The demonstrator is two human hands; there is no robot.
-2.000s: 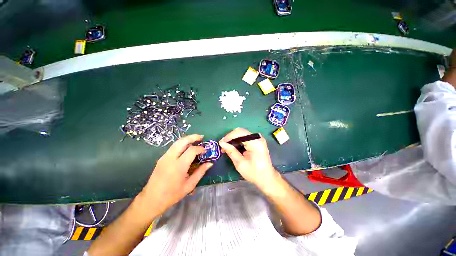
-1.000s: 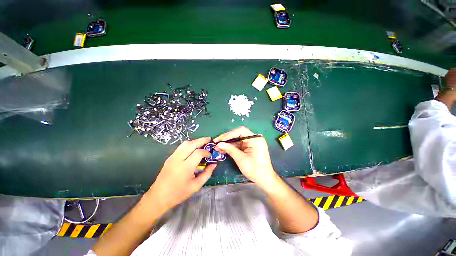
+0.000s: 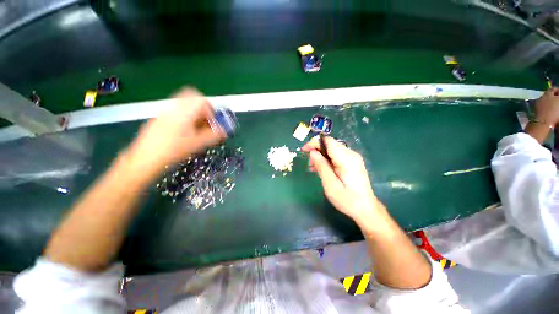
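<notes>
My left hand (image 3: 178, 126) is blurred and holds a blue-centred watch housing (image 3: 224, 121) above the bench, just short of the white rail. My right hand (image 3: 343, 175) holds a dark pen-like tool, perhaps tweezers (image 3: 324, 147), at the right of the white heap. One housing (image 3: 320, 124) with a yellow-and-white battery (image 3: 301, 131) lies just beyond my right hand, which covers most of what lies under it. A dark heap of small leaded components (image 3: 202, 178) lies below my left hand. The small white pads (image 3: 282, 159) lie between the hands.
The white rail (image 3: 368, 93) crosses beyond the bench. The green belt beyond carries spaced housings, one near the middle (image 3: 311, 62). A clear plastic sheet (image 3: 43, 159) is at left. A pale stick (image 3: 467, 170) and another person's white sleeve (image 3: 527, 165) are at right.
My left hand has lifted the housing away from the near edge, forward and left towards the rail. My right hand has moved forward and right, over the housings there. The view has shifted.
</notes>
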